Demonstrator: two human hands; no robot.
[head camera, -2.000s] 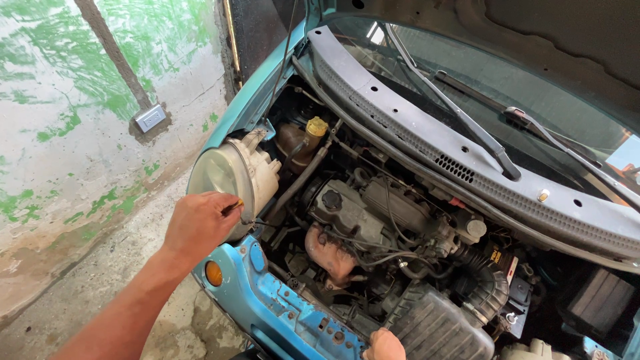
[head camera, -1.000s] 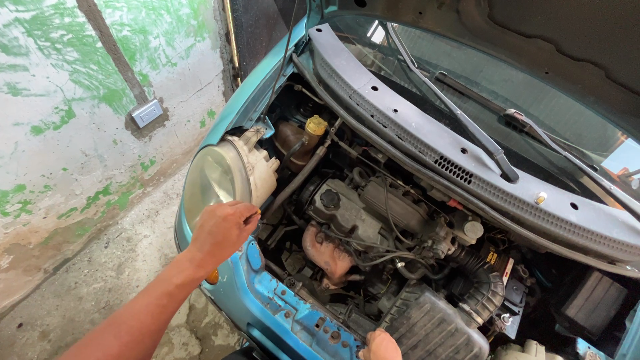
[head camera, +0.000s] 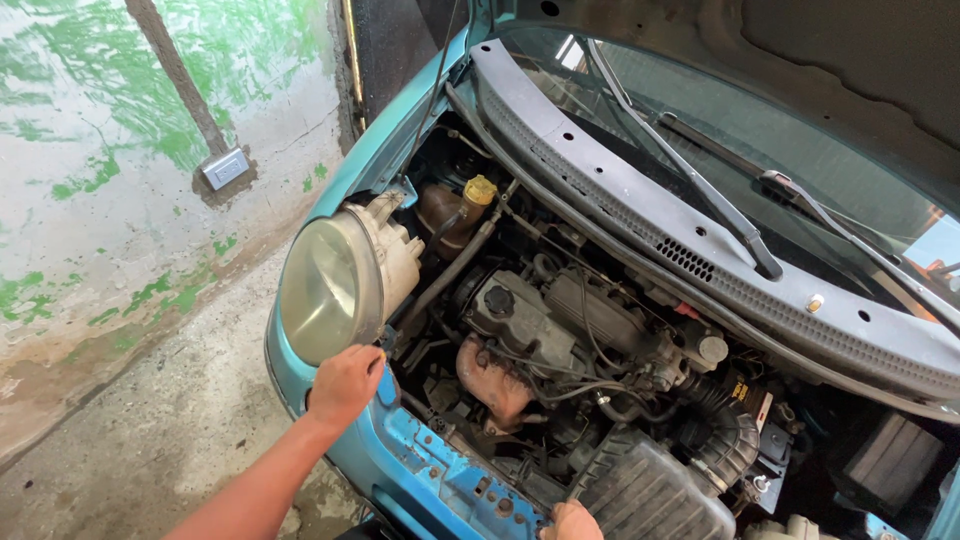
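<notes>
My left hand is at the lower inner corner of the headlight, its fingers pinched around a small yellowish piece that is mostly hidden. The headlight has a clouded lens and a pale plastic housing, and sits at the front corner of the blue car. Low in the view, my right hand rests at the blue front panel, beside the black air filter housing; its fingers are partly cut off by the frame, and whether they grip anything is not clear.
The engine lies behind the front panel, with a rusty exhaust shield on it. A reservoir with a yellow cap stands behind the headlight. The raised hood hangs above the windshield. A painted wall with an outlet is at left.
My left hand has moved from in front of the headlight lens down to its lower inner corner. The right hand stays at the front panel.
</notes>
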